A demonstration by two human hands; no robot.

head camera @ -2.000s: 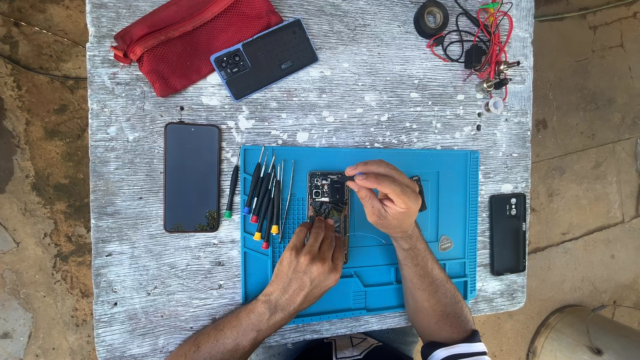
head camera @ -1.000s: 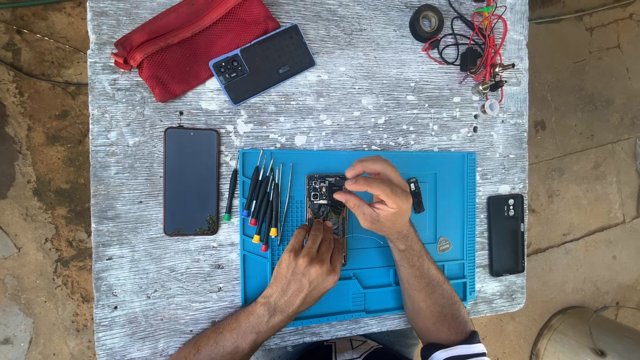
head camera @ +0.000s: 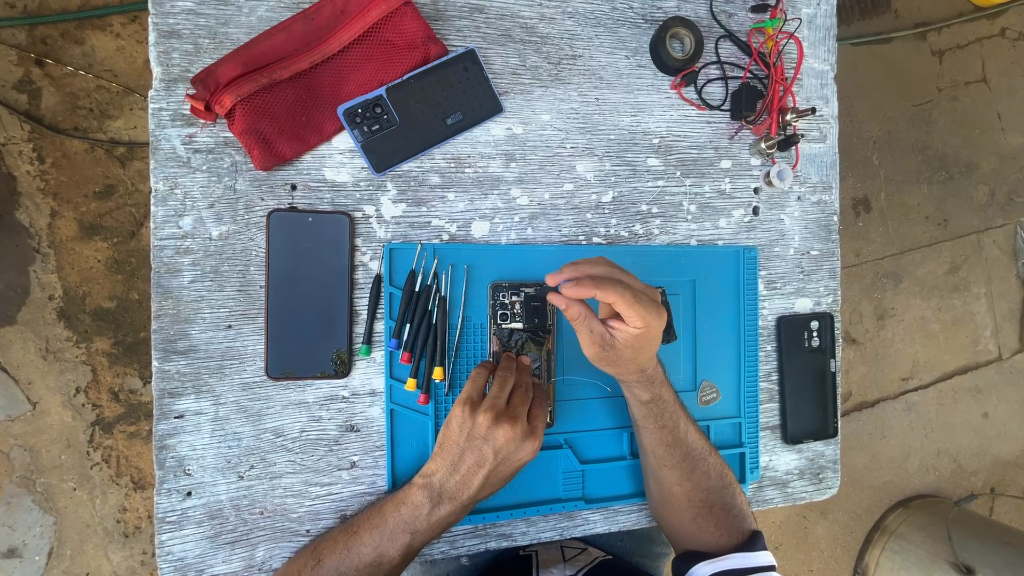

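Note:
An opened smartphone (head camera: pixel 524 320) with bare circuit board and cameras lies upright on a blue silicone repair mat (head camera: pixel 624 264). The fingertips of my left hand (head camera: pixel 496 408) rest on its lower middle and cover part of it. My right hand (head camera: pixel 612 312) pinches a small dark tool, probably a screwdriver with a blue end, at the phone's upper right edge; its tip is hard to make out. Precision screwdrivers (head camera: pixel 424 328) and metal tweezers (head camera: pixel 456 328) lie left of the phone. A dark phone part (head camera: pixel 667 316) is partly hidden behind my right hand. A metal opening pick (head camera: pixel 708 394) lies farther right.
Left of the mat lies a smartphone (head camera: pixel 309 294), screen up. A red mesh pouch (head camera: pixel 320 80) and a blue-edged phone (head camera: pixel 424 108) lie at the back. Electrical tape (head camera: pixel 677 46) and tangled wires (head camera: pixel 772 72) sit back right. A black phone case (head camera: pixel 808 378) lies right of the mat.
My right hand has shifted slightly over the phone's upper right side, and the tool in its fingers has changed angle. My left hand stays on the phone.

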